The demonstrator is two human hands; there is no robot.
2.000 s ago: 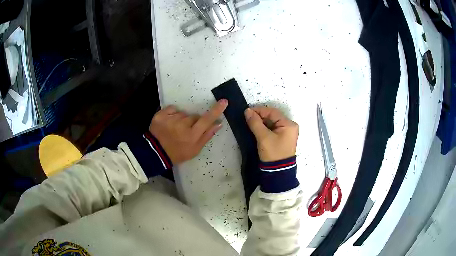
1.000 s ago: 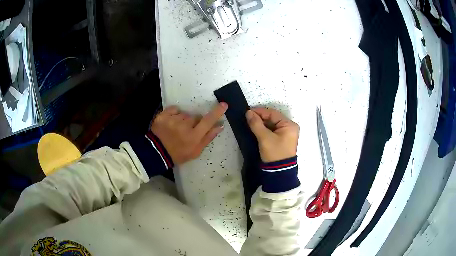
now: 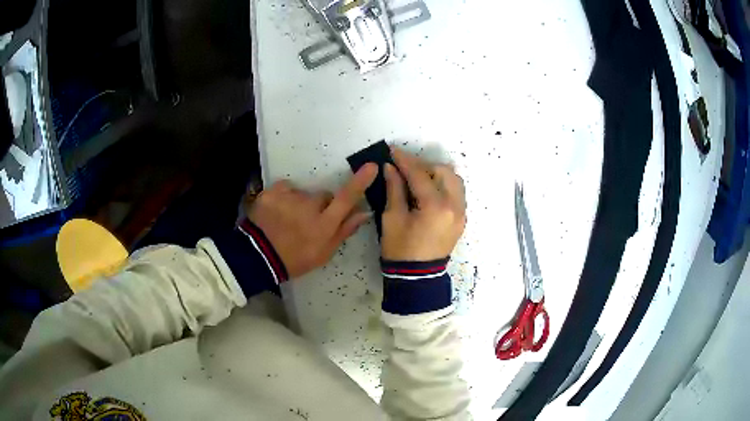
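A black fabric strip (image 3: pixel 377 196) lies on the white table, its square end pointing away from me. Most of it is hidden under my right hand and sleeve. My left hand (image 3: pixel 308 220) rests on the table with its index fingertip on the strip near that end. My right hand (image 3: pixel 423 201) has its fingers on the strip's right edge and end, slightly blurred. The silver metal folder (image 3: pixel 364 37) lies beyond the strip at the top, cut off by the picture's edge.
Fabric shears (image 3: pixel 524 325) with red handles lie right of my right hand. Wider black strips (image 3: pixel 613 181) and a narrow black strip (image 3: pixel 670 164) curve along the right. A grey sheet (image 3: pixel 526 380) lies partly under them. A yellow stool seat (image 3: pixel 90 251) is below left.
My right hand has moved left and forward over the strip, closer to my left fingertip, and covers more of it. My left hand has stayed nearly in place.
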